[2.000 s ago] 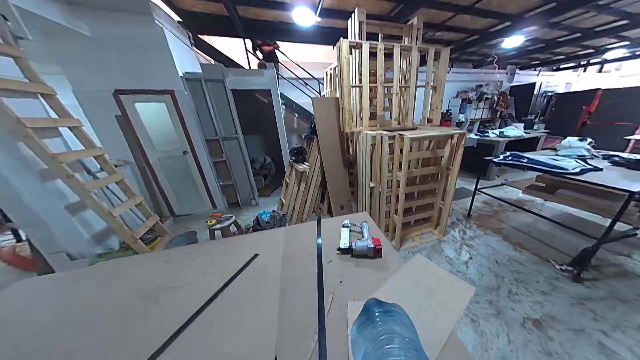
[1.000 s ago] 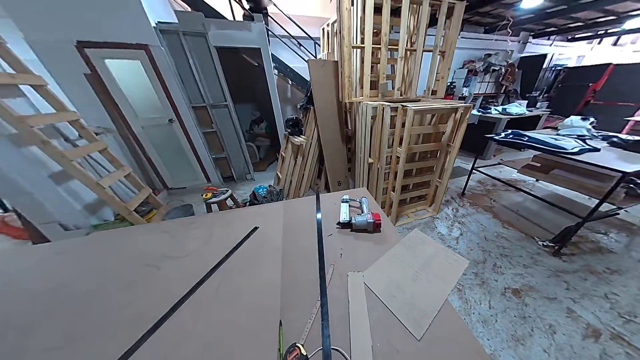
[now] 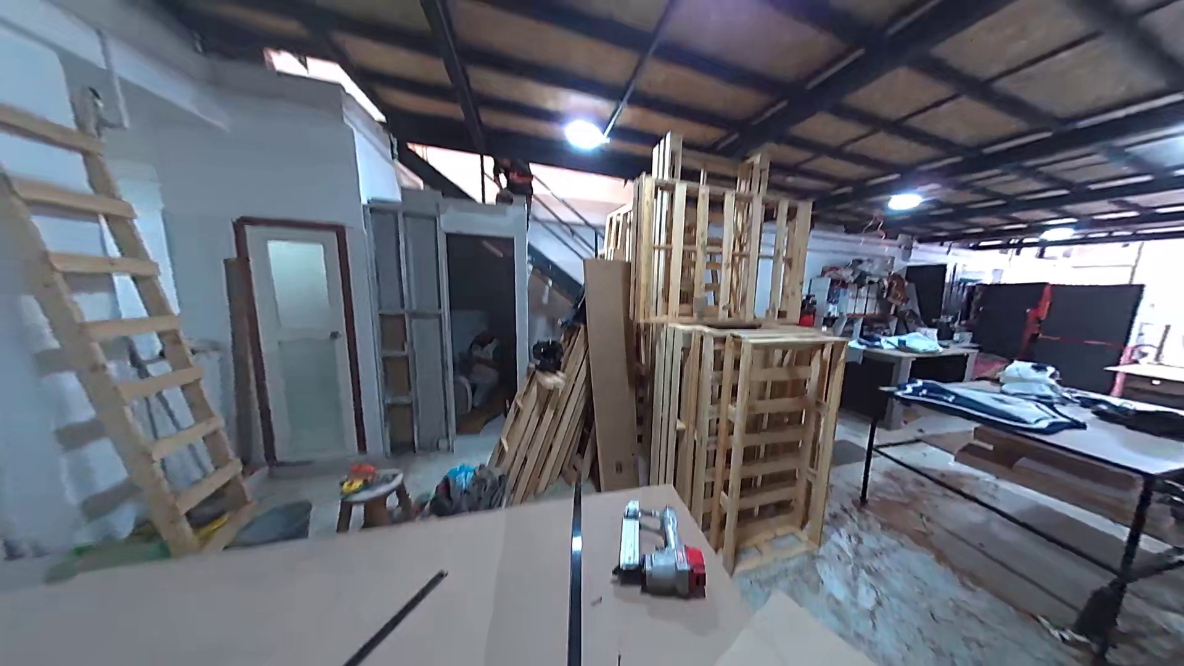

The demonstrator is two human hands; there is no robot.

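Neither my left hand nor my right hand shows in the head view. A pneumatic nailer or stapler (image 3: 664, 553), silver with a red end, lies on the light brown sheet board (image 3: 499, 546) in front of me. Just left of the tool, a long dark metal strip (image 3: 576, 573) runs away from me to the board's far edge. Farther left, a shorter dark strip or slot (image 3: 398, 618) lies at a slant. A loose pale panel (image 3: 786, 638) is partly visible at the bottom right.
Wooden frames (image 3: 740, 416) stand stacked beyond the board. A wooden ladder (image 3: 139, 370) leans at the left, near a small stool (image 3: 375, 495) with things on it. At the right stands a black-legged table (image 3: 1101, 444) bearing cloth items.
The view has tilted up since one second ago. The clear blue plastic bottle at the bottom edge two seconds ago and the tape measure seen one second ago are both out of view.
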